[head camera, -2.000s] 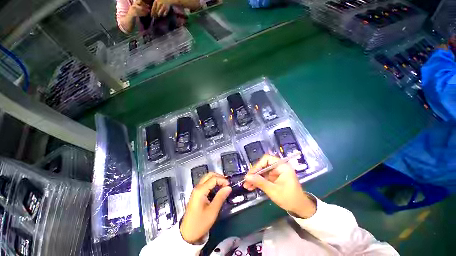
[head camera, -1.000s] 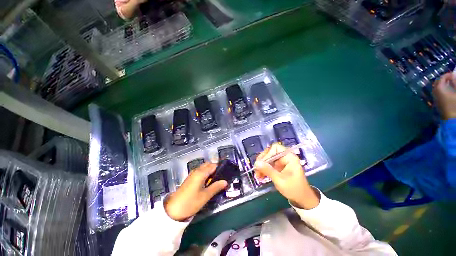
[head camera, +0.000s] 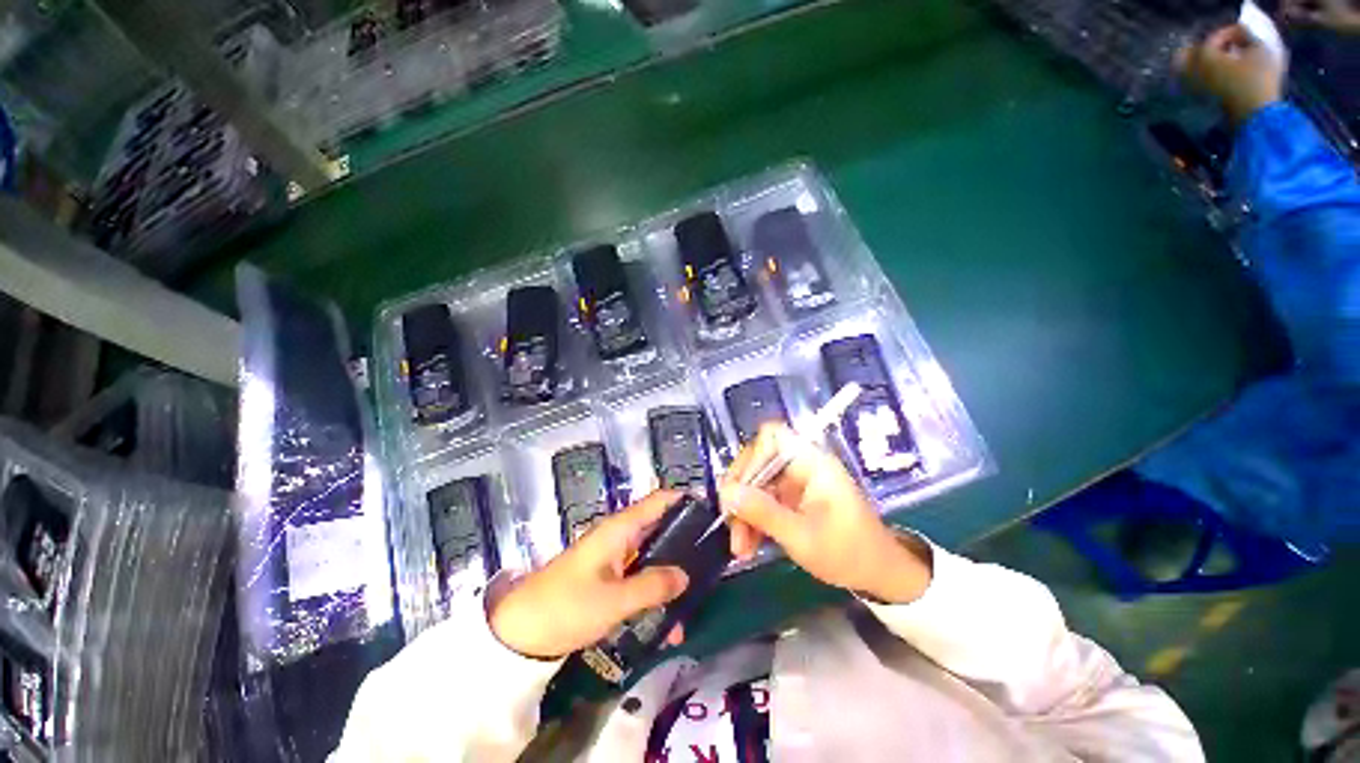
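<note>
My left hand (head camera: 574, 593) grips a black phone or radio housing (head camera: 674, 564), tilted, above the front edge of the clear blister tray (head camera: 955, 447). My right hand (head camera: 806, 514) holds pale tweezers (head camera: 817, 420) like a pen, the tip at the upper part of the held housing. Whether a small piece is at the tip is too small to tell. The tray holds two rows of black housings; several in the back row show small orange spots at the side. My hands partly hide the front row.
A dark glossy gridded sheet (head camera: 306, 462) stands along the tray's left edge. Stacked clear trays (head camera: 142, 596) are at far left, beside a pale metal post (head camera: 112, 306). At right are a person's blue sleeve (head camera: 1298, 194) and a blue stool (head camera: 1178, 544).
My left hand has drawn the housing down towards me and tilted it. The tweezers have stayed in my right hand, now at the housing's upper part. The person at right has raised a hand.
</note>
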